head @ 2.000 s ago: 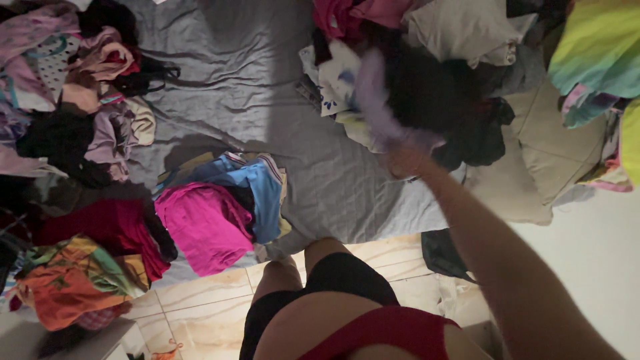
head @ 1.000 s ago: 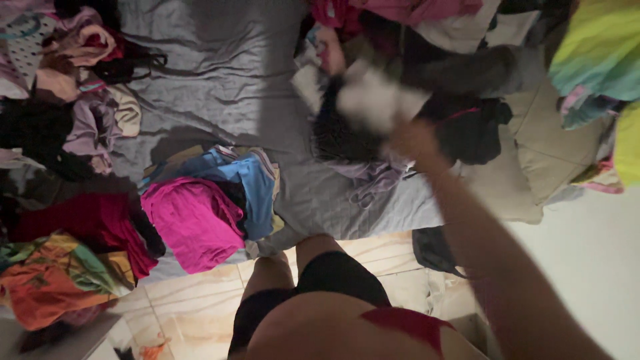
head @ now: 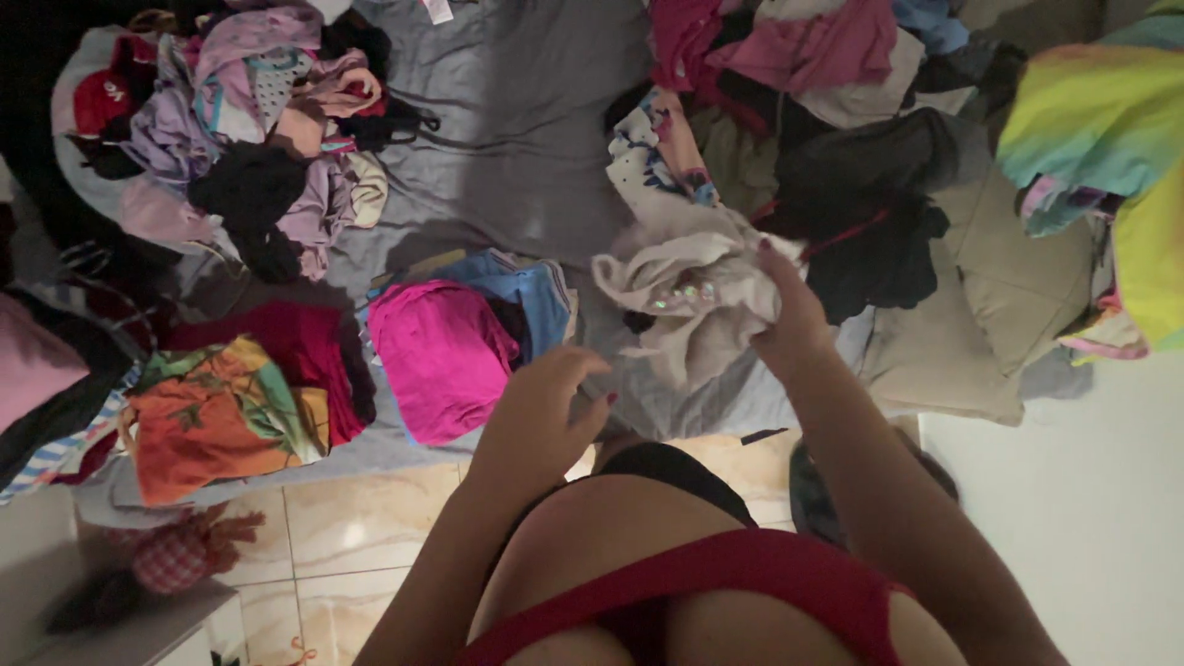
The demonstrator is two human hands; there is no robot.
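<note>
My right hand (head: 794, 310) grips a crumpled pale beige garment (head: 712, 291) with shiny stones, held over the near part of the grey-sheeted bed (head: 555, 120). My left hand (head: 550, 402) has its fingers apart and holds nothing, just right of a bright pink folded cloth (head: 444, 361). That cloth lies on a stack with a blue garment (head: 536, 301). Behind the beige garment is a white floral-print cloth (head: 647, 153). Black clothes (head: 860, 213) lie to the right of it.
Mixed clothes (head: 268, 120) are heaped at the upper left. An orange printed garment (head: 213, 421) and a red one (head: 296, 351) lie at the lower left. Pink clothes (head: 814, 46) are at the upper right, beside beige cushions (head: 962, 324) and a yellow-green cloth (head: 1091, 139). Tiled floor (head: 361, 527) shows below the bed.
My left hand has come into view beside the pink stack. My right hand, blurred over the right-hand clothes before, now holds the beige garment nearer to my body.
</note>
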